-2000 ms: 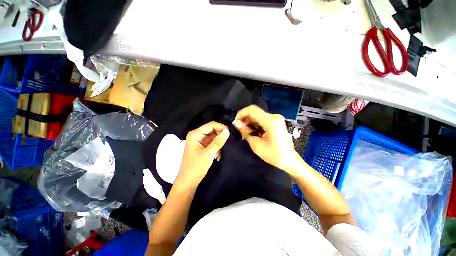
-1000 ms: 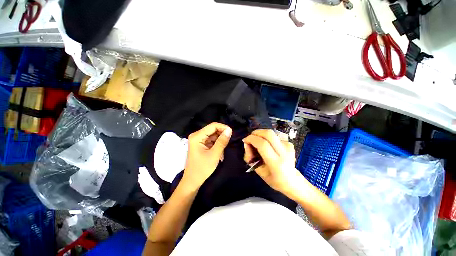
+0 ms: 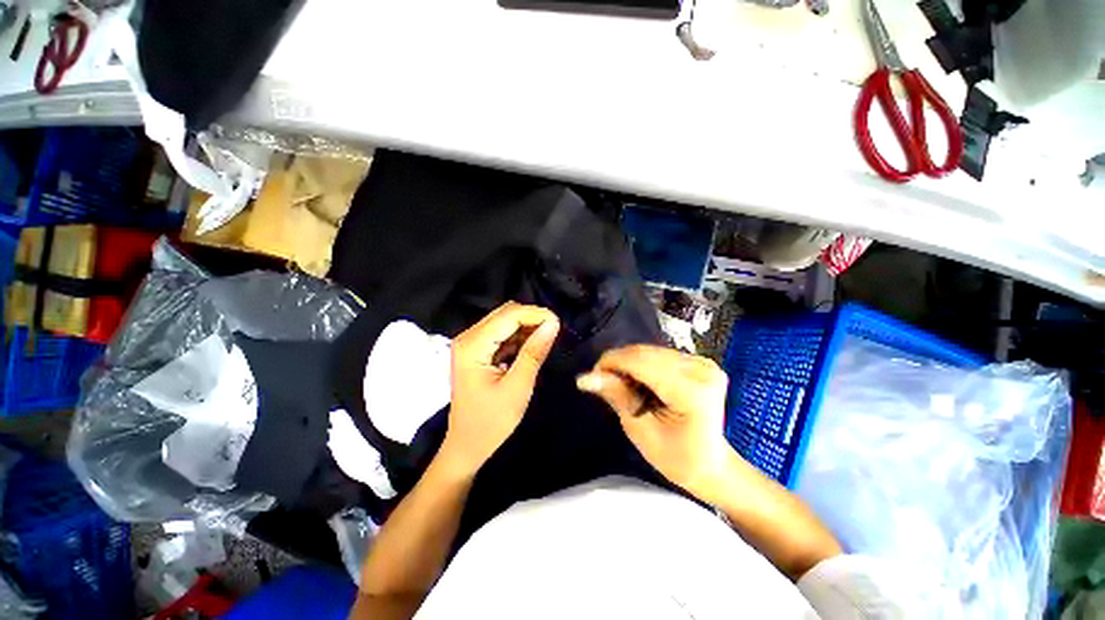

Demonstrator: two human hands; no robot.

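A black garment (image 3: 448, 242) lies over the lap below the table edge. My left hand (image 3: 503, 369) is over it, thumb and forefinger pinched together at the cloth; dark cloth seems to be between the fingertips. My right hand (image 3: 660, 400) is to its right and a little lower, apart from it, fingers curled with the thumb side toward the left hand. Whether a small tool is in the right fingers cannot be seen. A rounded white patch (image 3: 406, 382) lies on the black cloth left of my left hand, with a smaller white piece (image 3: 360, 453) below it.
The white table (image 3: 509, 91) bears red-handled shears (image 3: 906, 121), black offcuts (image 3: 988, 127) and a dark phone (image 3: 590, 5). A clear plastic bag (image 3: 115, 412) is at left. A blue crate (image 3: 776, 388) with clear bags (image 3: 933, 460) is at right. Brown cardboard (image 3: 285, 212) is under the table.
My right hand was close to the left, then moved right and down, a thin metallic tool showing in it one second ago. The tool no longer shows. My left hand has stayed nearly in place.
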